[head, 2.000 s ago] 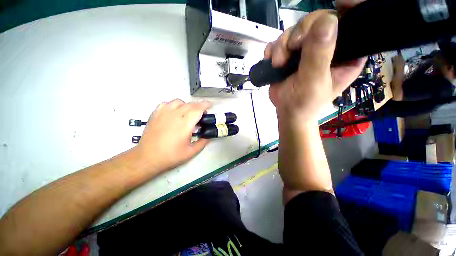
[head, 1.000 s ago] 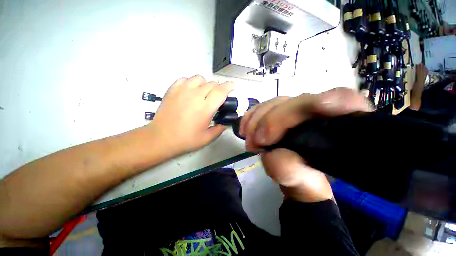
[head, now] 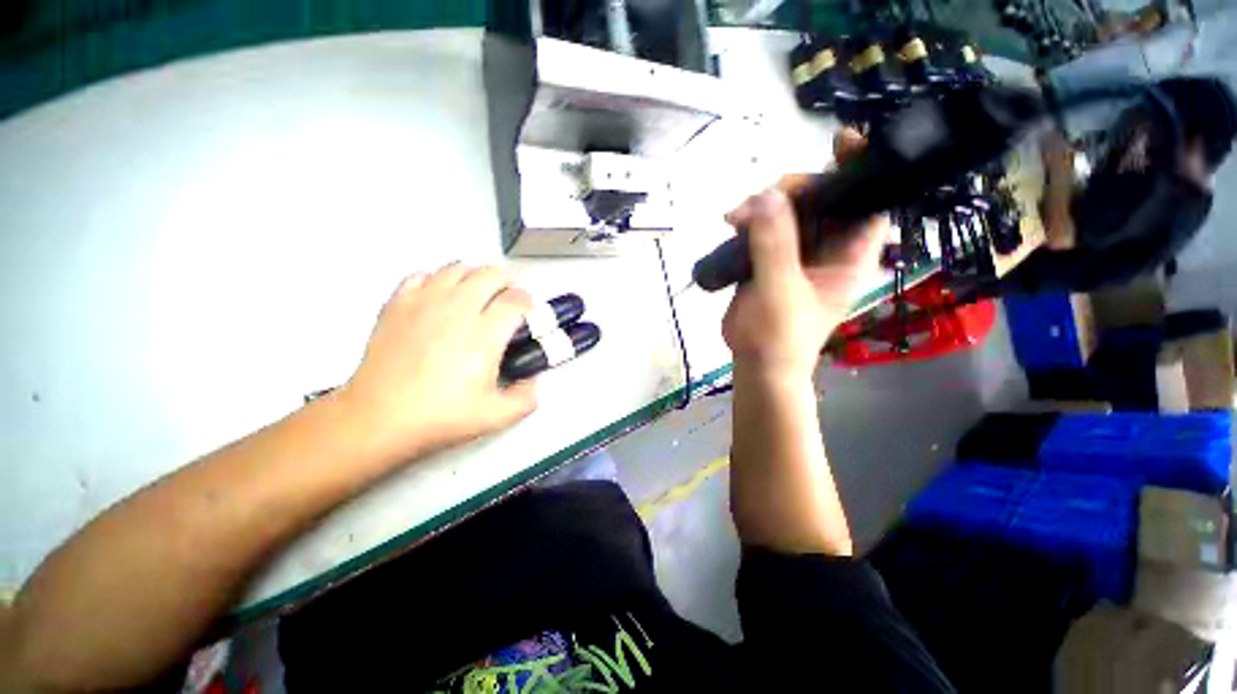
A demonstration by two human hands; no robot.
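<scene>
My left hand (head: 441, 355) is closed around two black cabled units (head: 554, 339) lying side by side on the white bench. Their rounded ends and pale bands show beyond my fingers; the rest is hidden under the hand. My right hand (head: 800, 292) grips the black electric screwdriver (head: 848, 197), raised over the bench's right side. Its thin bit points down-left and touches nothing. The grey metal screw feeder (head: 556, 224) stands behind the units, with its small pick-up block (head: 613, 172) at the front.
Black units with tan bands (head: 868, 61) are piled at the bench's right end. A thin black cord (head: 674, 325) crosses the bench to its green edge. A red stool or basket (head: 923, 325) and blue crates (head: 1031, 508) are beyond. Another person (head: 1153, 183) is at the right.
My right hand has lifted the screwdriver away from the units, up and to the right. My left hand and the units sit lower and further left in the view, which has also shifted.
</scene>
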